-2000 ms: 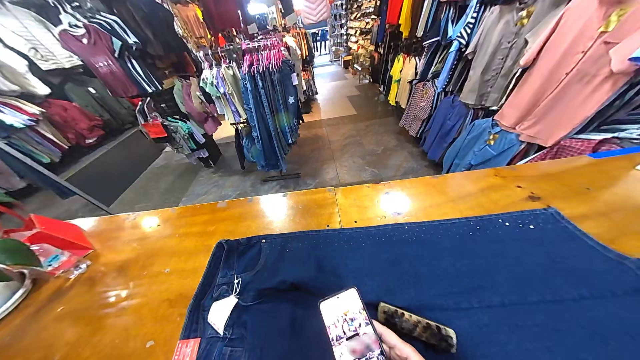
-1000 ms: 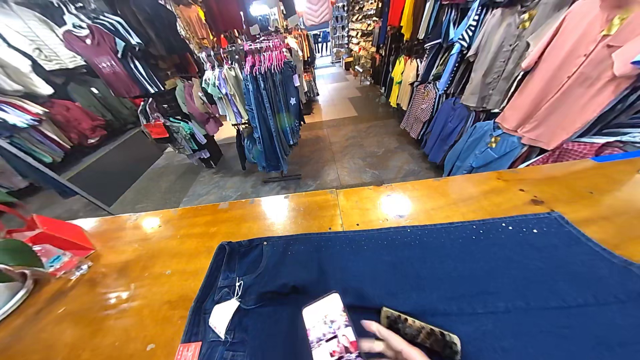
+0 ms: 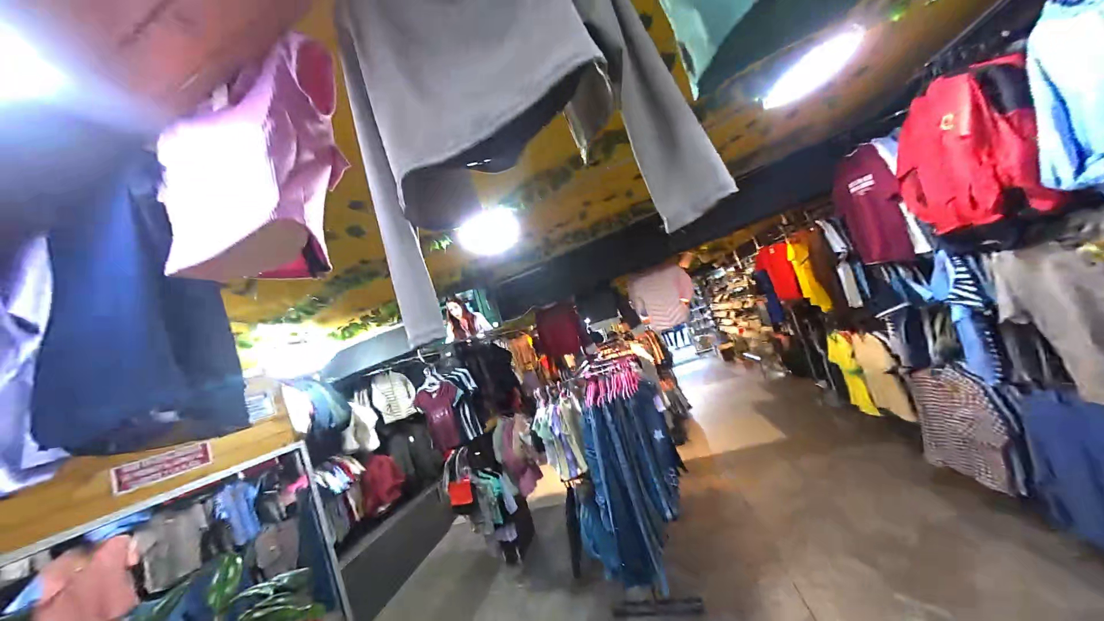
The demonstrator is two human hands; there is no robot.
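Note:
Neither my left hand nor my right hand shows in this view, and the wooden counter, the phone and the dark blue jeans laid on it are out of frame. A rack of blue jeans on pink hangers (image 3: 625,474) stands on the floor at the centre. Overhead hang a grey long-sleeved garment (image 3: 492,86), a pink top (image 3: 246,172) and dark blue garments (image 3: 121,319) at the left.
Clothes racks line the right side, with a red jacket (image 3: 966,155) and a checked shirt (image 3: 962,427). A framed mirror (image 3: 315,526) and a leafy plant (image 3: 233,595) are at the lower left. The concrete floor (image 3: 802,526) runs toward the back.
The view has swung up and to the left, away from the counter. The jeans, the hairbrush-like object and my right hand with the phone have left the frame.

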